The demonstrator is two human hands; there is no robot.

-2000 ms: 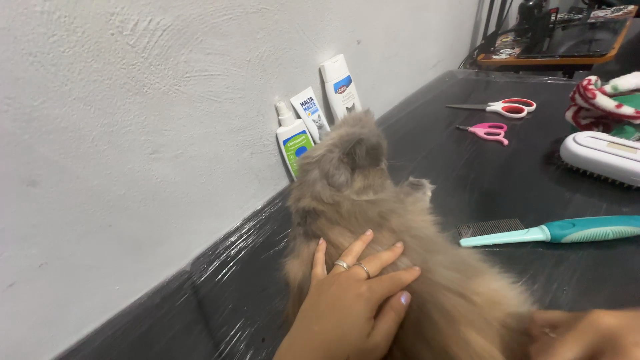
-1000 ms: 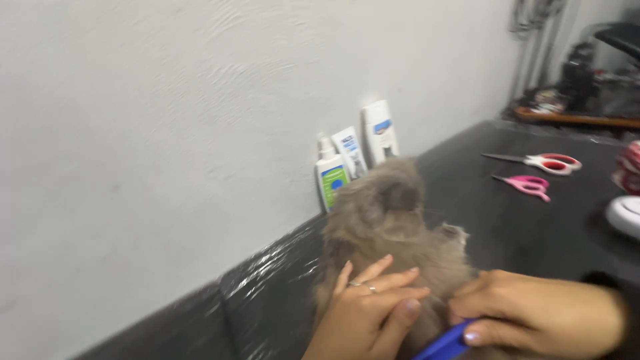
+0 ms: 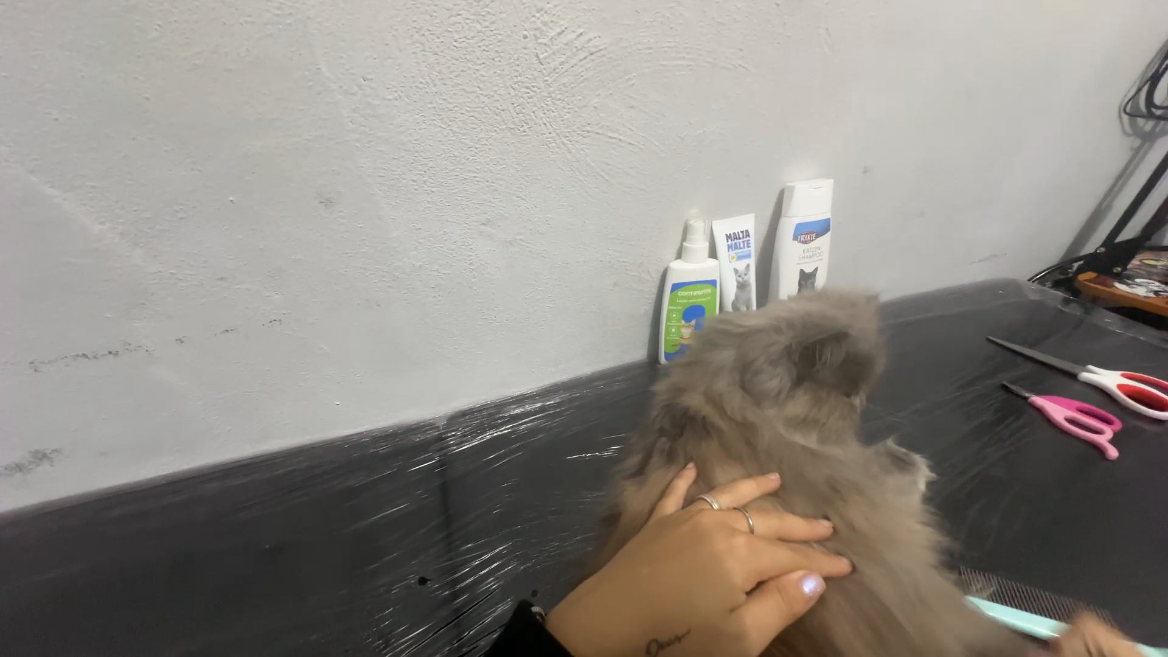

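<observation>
A long-haired grey-brown cat (image 3: 785, 411) lies on the plastic-covered black table, its head turned away from me. Spread over its back, my left hand (image 3: 721, 557) presses lightly on the fur with its fingers apart; it wears two rings. In the bottom right corner, my right hand (image 3: 1090, 636) is partly cut off and blurred. It is at the turquoise handle of a metal-toothed grooming comb (image 3: 1017, 616) beside the cat's flank; whether the fingers grip it, I cannot tell.
Against the wall stand a white spray bottle (image 3: 691, 306), a white tube (image 3: 737, 265) and a cat shampoo bottle (image 3: 803, 242). On the right lie red-and-white scissors (image 3: 1109, 379) and small pink scissors (image 3: 1072, 420). A wooden-edged surface (image 3: 1122, 290) is beyond.
My right hand, which held a blue tool by the cat's back a second ago, has moved down to the right, to the comb. The blue tool is out of view. My left hand remains on the cat.
</observation>
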